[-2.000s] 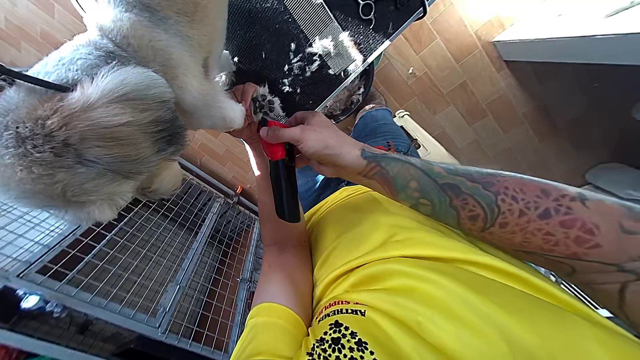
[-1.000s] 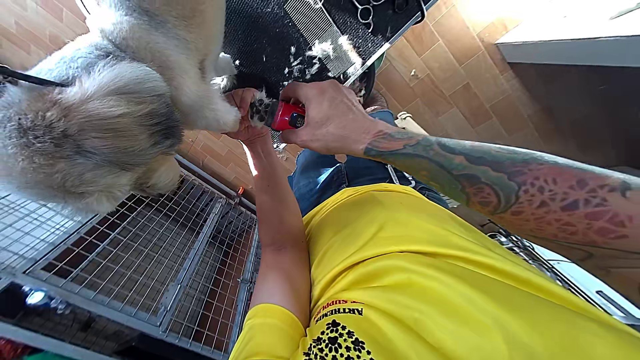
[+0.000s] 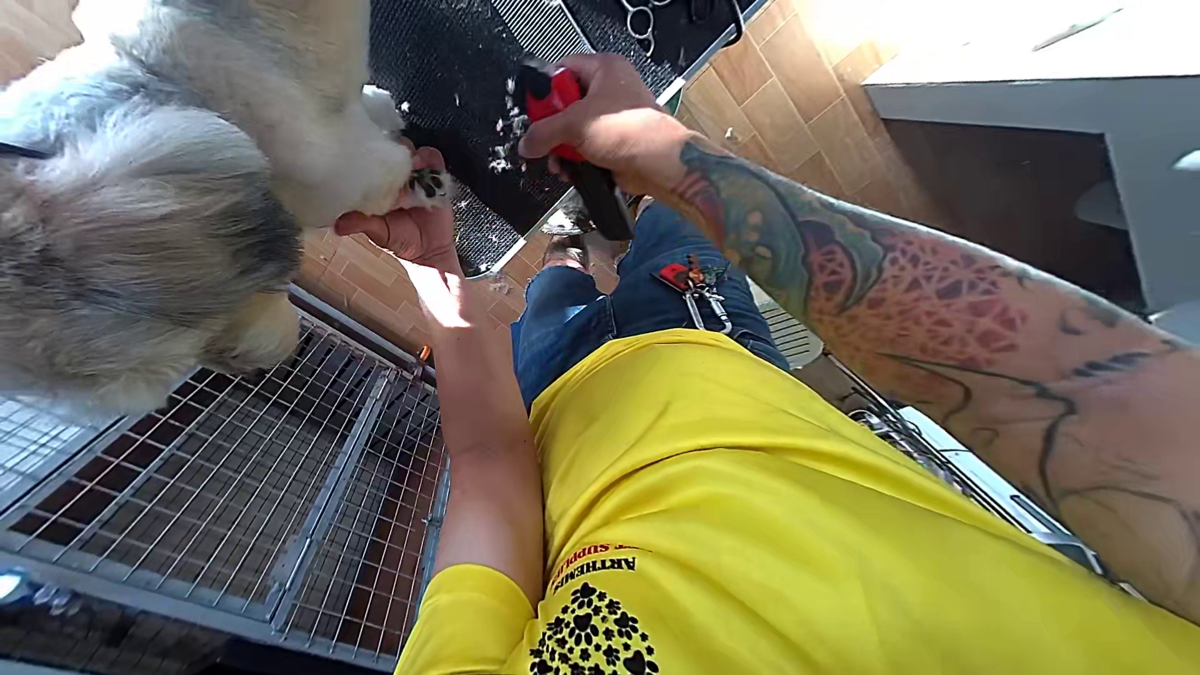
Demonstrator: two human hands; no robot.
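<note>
A long-haired grey and cream dog (image 3: 141, 216) stands at the upper left, its head toward me. My left hand (image 3: 412, 220) holds the dog's paw (image 3: 429, 185), dark pads facing up, beside the grooming table's edge. Red and black electric hair clippers (image 3: 560, 98) are gripped in my right hand (image 3: 600, 112), over the table and apart from the paw. Cut white fur (image 3: 506, 127) lies scattered on the black ribbed table top (image 3: 422, 56) near the clippers. A metal comb (image 3: 544, 23) rests at the table's far side, with scissors (image 3: 640, 21) to its right.
A wire cage (image 3: 244, 469) stands at the lower left, below the dog's head. The table's metal edge (image 3: 539, 225) runs in front of my legs. A white counter (image 3: 994, 89) is at the upper right. A clip with carabiners (image 3: 698, 291) hangs at my waist.
My right hand has drawn the clippers away from the paw, to the right and over the table. My left hand keeps hold of the paw, its fingers now more spread.
</note>
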